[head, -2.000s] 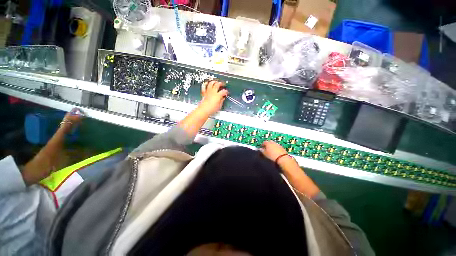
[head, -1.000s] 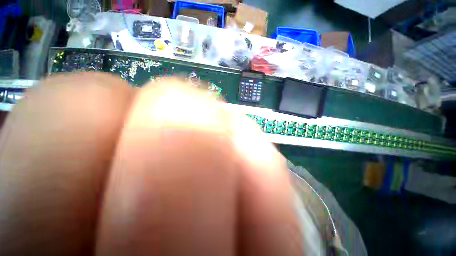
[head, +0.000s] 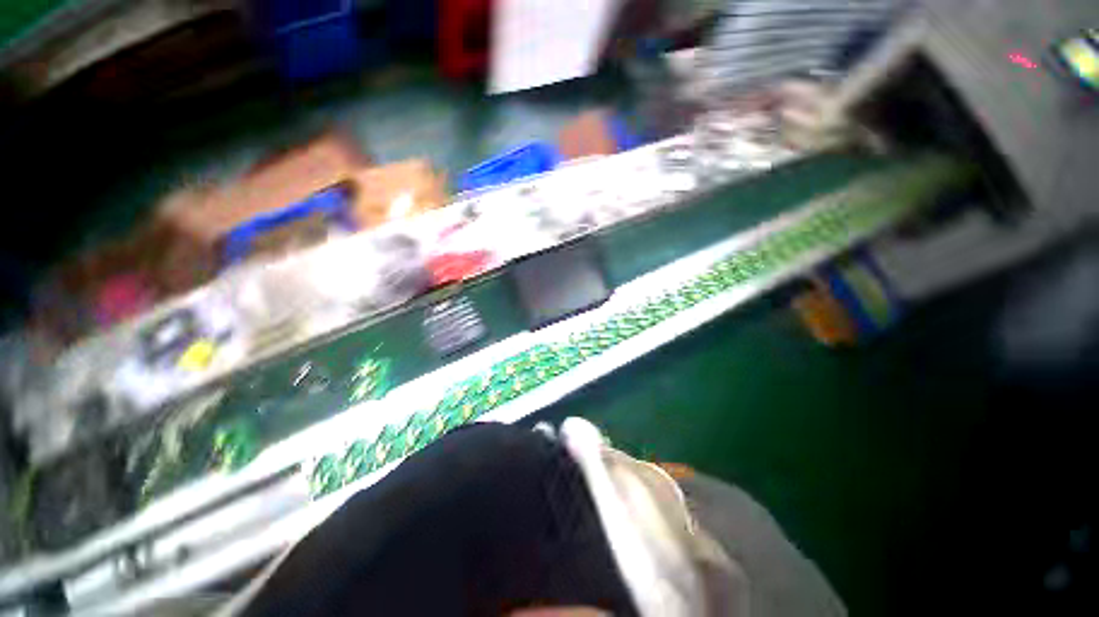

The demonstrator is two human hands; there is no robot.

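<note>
No hand of mine shows clearly in the head view; the frame is blurred. A long double row of green circuit boards point(head: 554, 362) lies between the pale conveyor rails point(head: 657, 344), running from lower left to upper right. A single green board point(head: 369, 377) lies on the green bench top point(head: 675, 235). Another green piece point(head: 233, 446) lies further left. The calculator point(head: 454, 325) and the dark square tray point(head: 562, 285) lie on the bench behind the row.
A white shelf with clear bags, a red bag point(head: 458, 266) and small parts runs behind the bench. Blue bins point(head: 512, 166) and cardboard boxes point(head: 401, 187) stand beyond. A large pale machine point(head: 1036, 109) stands at the right end. Green floor shows below the rails.
The view has swung right and tilted, bringing the machine into view. The fingers that blocked the lens are gone. Both hands, seen earlier at the bench and boards, no longer show.
</note>
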